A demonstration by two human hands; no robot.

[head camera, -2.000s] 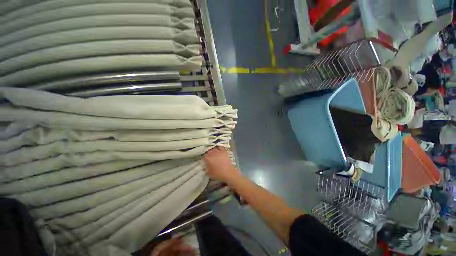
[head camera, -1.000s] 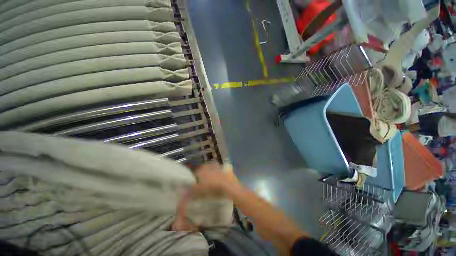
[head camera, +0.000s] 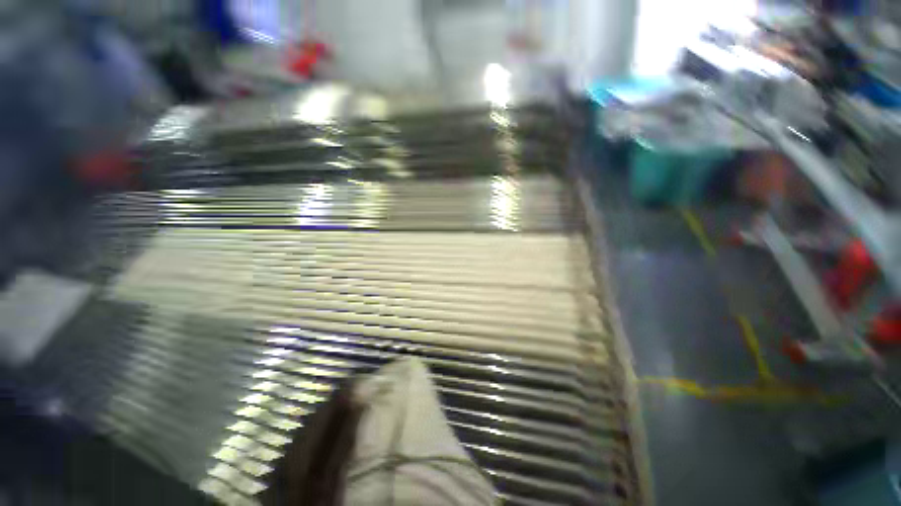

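The frame is strongly blurred. A gathered cream cloth bundle [head camera: 410, 440] with a thin cord or band across it stands at the bottom centre, over the steel tubes [head camera: 494, 425]. A dark brown blurred shape lies along its left side; I cannot tell what it is. A cream pleated panel [head camera: 425, 282] lies across the tubes in the middle of the rack. Neither of my hands can be made out.
The rack's right edge [head camera: 617, 366] runs beside grey floor with yellow lines. A white frame [head camera: 805, 282] with red parts stands at right. Teal containers [head camera: 677, 176] are at the back right. A blurred dark blue shape, possibly a person, is at upper left.
The view has swung round and looks along the rack. The cloth is now gathered in an upright bundle with a cord or band across it. My right hand has gone from view.
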